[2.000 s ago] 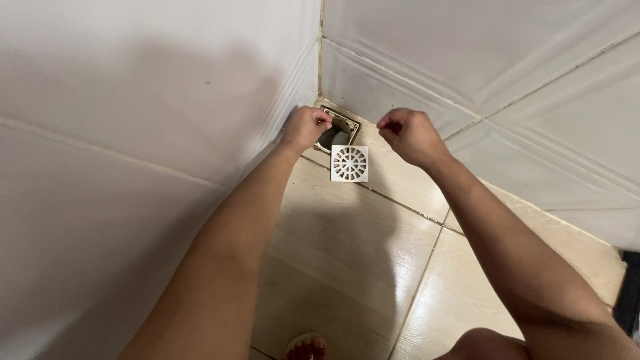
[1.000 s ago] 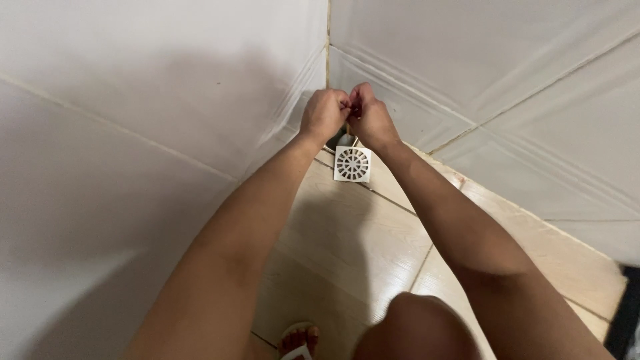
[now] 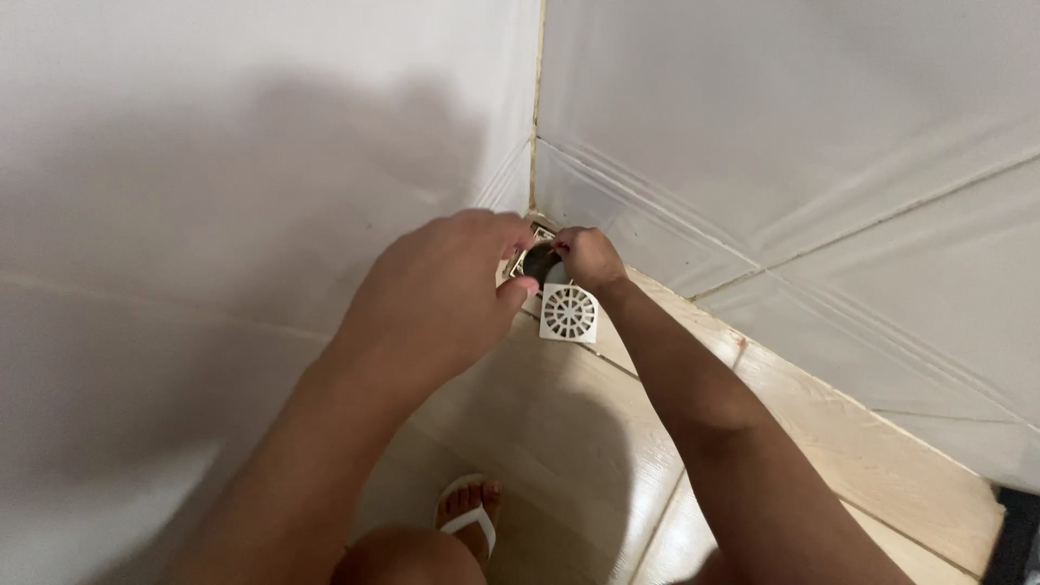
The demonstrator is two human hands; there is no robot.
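Note:
A floor drain opening (image 3: 540, 262) with a square frame sits in the corner where two tiled walls meet. Beside its near edge lies a square white drain grate (image 3: 569, 313) with a round slotted pattern. My left hand (image 3: 451, 292) is raised at the left of the drain, thumb and fingers apart, nothing between them. At the drain's right edge is my right hand (image 3: 589, 256), its fingertips pinched together over the opening; whether something thin is between them is too small to tell.
White tiled walls (image 3: 691, 138) rise on both sides of the corner. Beige floor tiles (image 3: 520, 414) show a foot in a white flip-flop (image 3: 471, 520) at the bottom. A dark strip (image 3: 1011, 536) stands at the lower right edge.
My hands met above the drain one second ago and are now apart. The left hand has drawn back to the left and opened.

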